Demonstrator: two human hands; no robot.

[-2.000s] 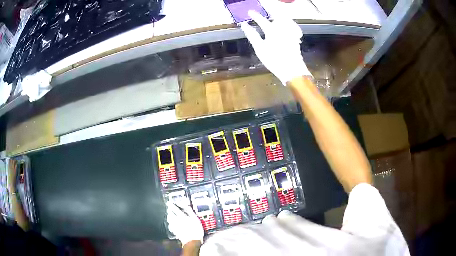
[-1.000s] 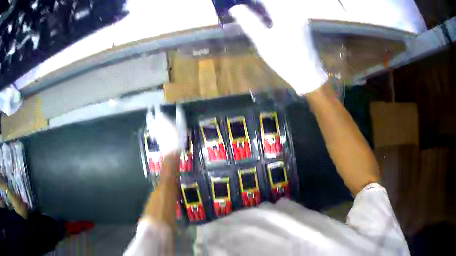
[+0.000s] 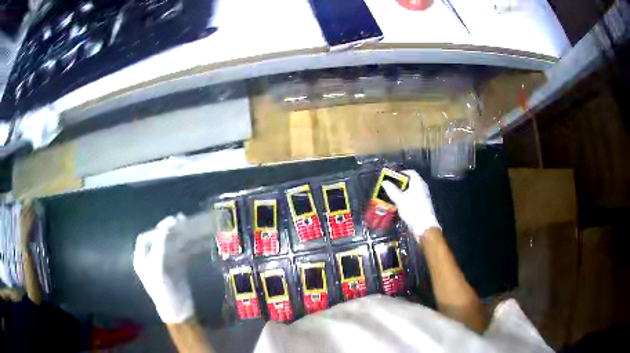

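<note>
A clear phone tray point(image 3: 246, 259) lies on the dark green surface with two rows of red and yellow bar phones point(image 3: 306, 215). My right hand point(image 3: 417, 204), in a white glove, grips a bar phone point(image 3: 383, 200) tilted over the top row's right pocket. My left hand point(image 3: 163, 270), gloved and slightly blurred, is left of the tray. Its fingers pinch a hazy translucent piece, possibly a clear film point(image 3: 197, 236), reaching to the top-left phone. Small clear plastic pieces point(image 3: 452, 151) lie beyond my right hand.
A dark smartphone point(image 3: 344, 22) lies on the white worktop, with a black wrapped tray point(image 3: 103, 48) at its left. Brown and grey boards line the shelf below. Another person's arm point(image 3: 30, 258) is at far left by more trays. Cartons point(image 3: 543, 200) stand at right.
My right hand has come down from the smartphone and taken hold of the top-right phone. My left hand has moved off the phones to the left, with a hazy piece at its fingers.
</note>
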